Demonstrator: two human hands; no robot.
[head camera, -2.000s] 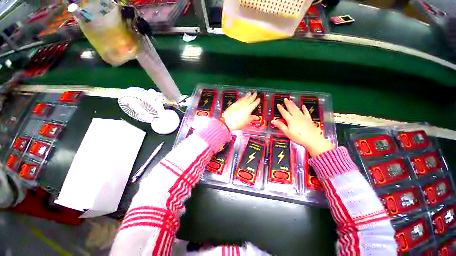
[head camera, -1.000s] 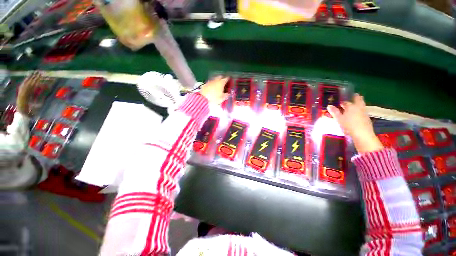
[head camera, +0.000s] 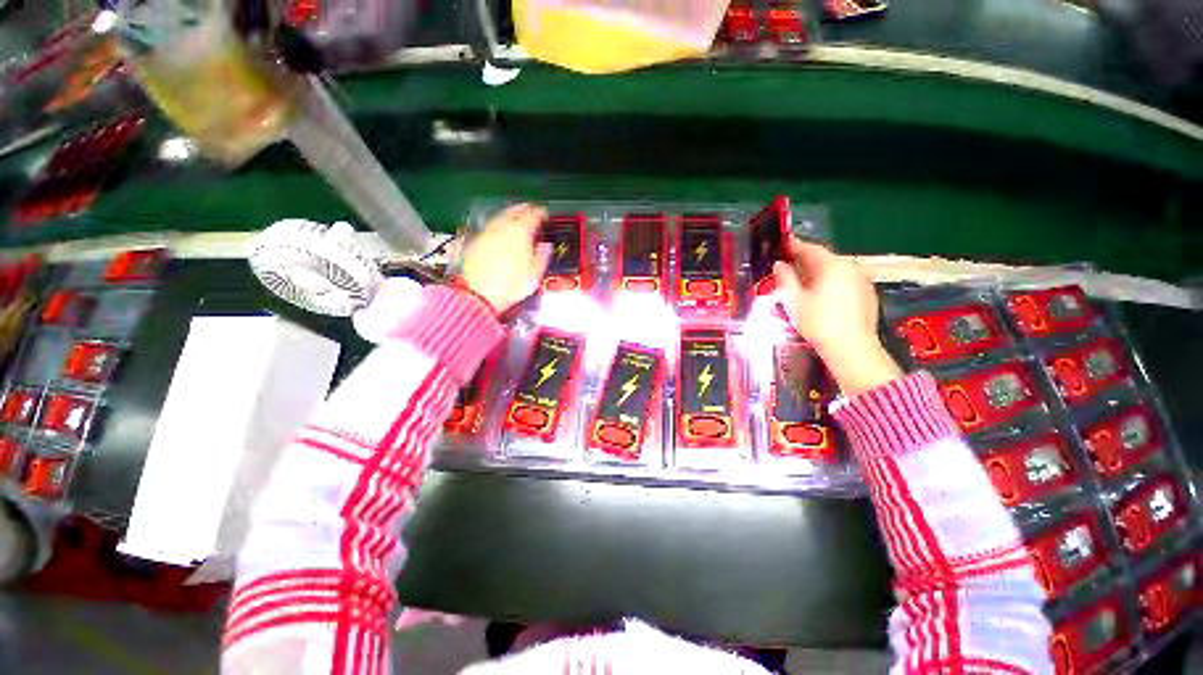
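A clear blister tray lies in front of me with two rows of red phones, backs up, black batteries with gold lightning bolts seated in several. My right hand holds a red phone by its edge, tilted up at the tray's back right pocket. My left hand is over the back left pocket and hides what lies there; I cannot tell if it grips a phone. Bright glare covers the middle of the tray between the rows.
A second tray of red phones lies at right, and another at far left. A white box or paper stack and a white fan are left of my tray. The green conveyor runs behind. A yellow-and-white object hangs at top centre.
My right hand has taken hold of the back right phone and tilted it up. My left hand stays at the back left corner. The view has shifted, and the person's hand at far left is gone.
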